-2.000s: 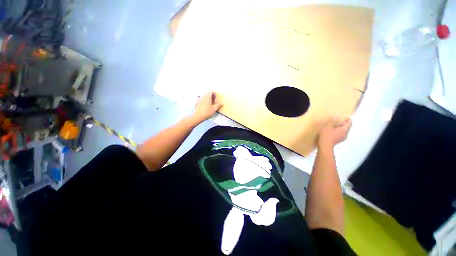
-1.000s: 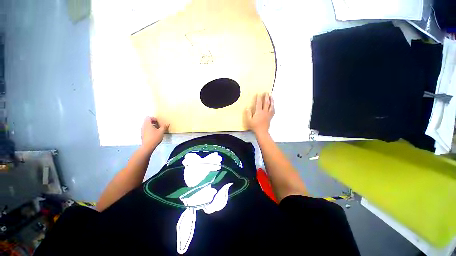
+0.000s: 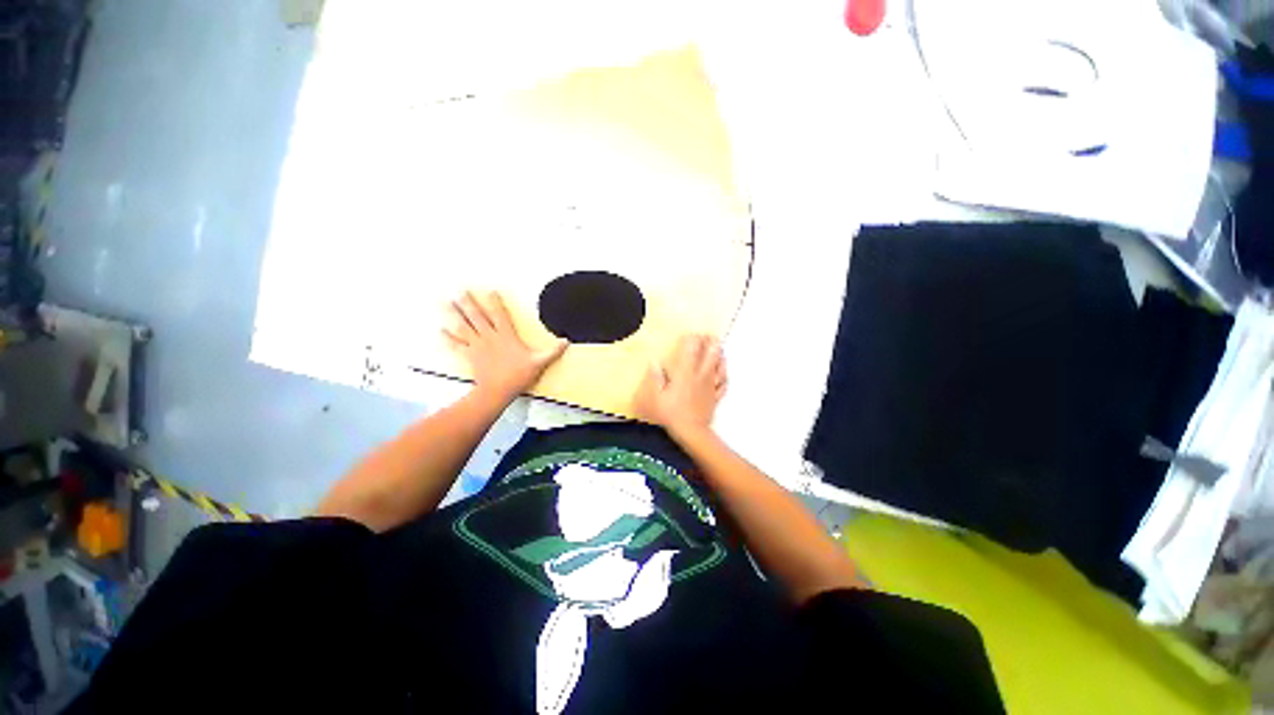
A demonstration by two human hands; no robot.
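Observation:
The tan card template (image 3: 671,210) lies on the white paper in front of me, its left part glaring nearly white. Black shows through its oval hole (image 3: 592,307), and a thin black line shows along its curved right edge. My left hand (image 3: 493,344) lies spread on the card, left of and just below the hole, thumb near the hole's lower edge. My right hand (image 3: 686,386) rests on the card's lower right part, fingers apart. I see nothing held in either hand.
A stack of black cut panels (image 3: 978,377) lies at right, with white strips (image 3: 1204,468) and a small grey metal thing (image 3: 1176,455) beside it. White pattern pieces (image 3: 1076,126) lie upper right. A red cap (image 3: 865,14) shows at the top. Yellow-green fabric (image 3: 1006,615) is at lower right.
My left hand has moved from the card's lower left corner onto the card beside the hole and opened flat. My right hand has stayed near the lower right edge. The view has shifted and tilted.

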